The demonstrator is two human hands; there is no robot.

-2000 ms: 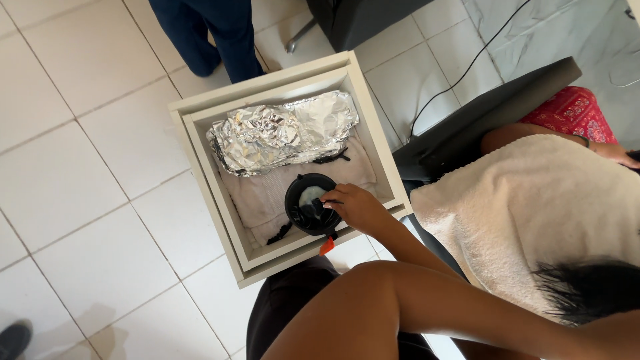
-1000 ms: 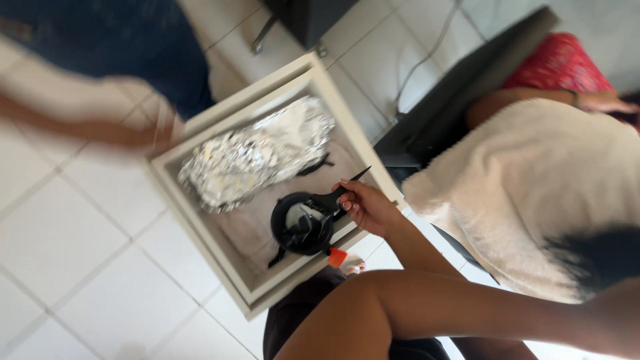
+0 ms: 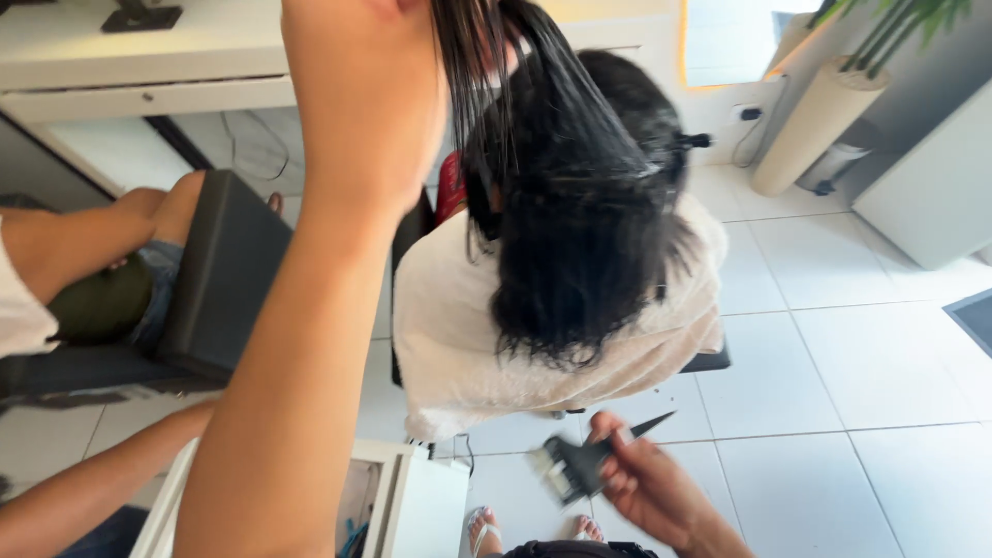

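Observation:
My left hand (image 3: pixel 368 101), partly cut off by the top edge of the head view, is raised and grips a section of wet dark hair (image 3: pixel 573 93) drawn up from a seated person's head. The rest of the dark hair (image 3: pixel 581 263) hangs down over a beige towel (image 3: pixel 457 364) on the shoulders. A black clip (image 3: pixel 695 141) shows at the right side of the head. Low in the view, my right hand (image 3: pixel 647 484) holds a black tint brush (image 3: pixel 581 469) with a pointed handle; pale cream covers its blurred bristles.
A white trolley (image 3: pixel 426 496) stands at lower left, beside another person's arm (image 3: pixel 108 465). A second person sits in a black chair (image 3: pixel 225 271) at left. A white counter (image 3: pixel 232 93) runs behind. At upper right stand a tall beige planter (image 3: pixel 814 132) and a bin (image 3: pixel 841 159).
The view has swung from the trolley drawer to the seated person's head. My right hand has lifted the brush out of the black bowl. My left hand now shows, holding hair.

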